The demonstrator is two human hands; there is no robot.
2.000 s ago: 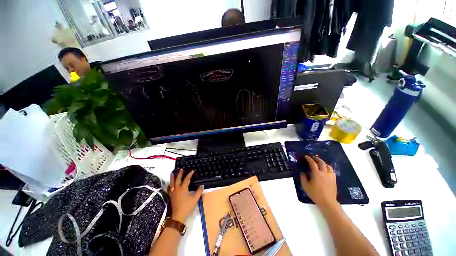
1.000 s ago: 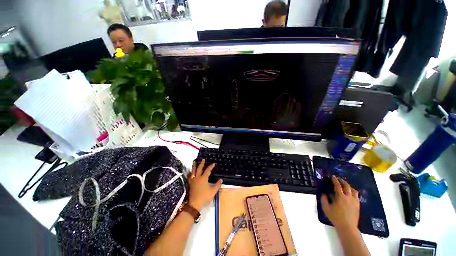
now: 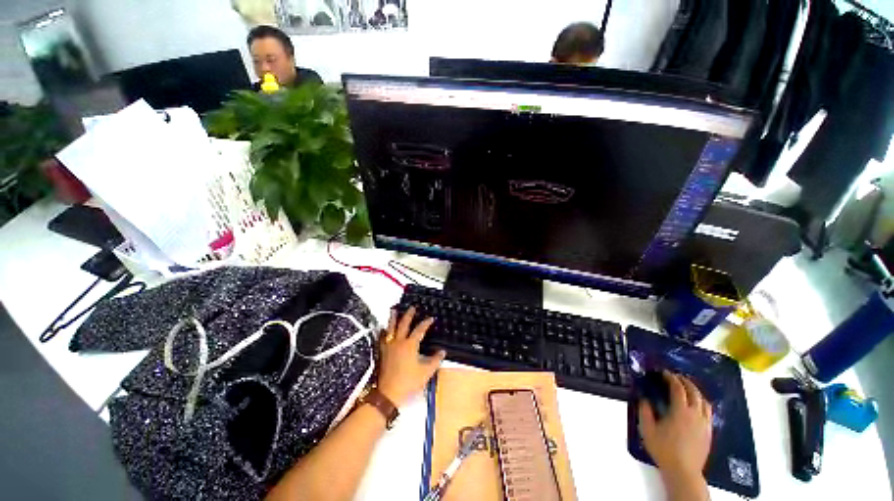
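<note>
My left hand rests on the left end of the black keyboard, fingers apart, holding nothing. My right hand is over the dark mouse on the dark blue mouse pad. The large monitor shows thin white and red pattern outlines on black. A phone with a lit pinkish screen lies on the tan notebook, beside small silvery snips. The black-and-white speckled garment is heaped left of my left forearm, with a whitish tape measure looped over it.
A white basket holds papers beside a leafy plant. At right are a blue tin, yellow tape roll, black stapler and blue bottle. Two people sit behind the monitors. Dark garments hang at the back right.
The view has swung to the right, so the desk things sit further left. The outlines on the monitor have changed position. My hands stay at the keyboard and mouse. The calculator has left the view.
</note>
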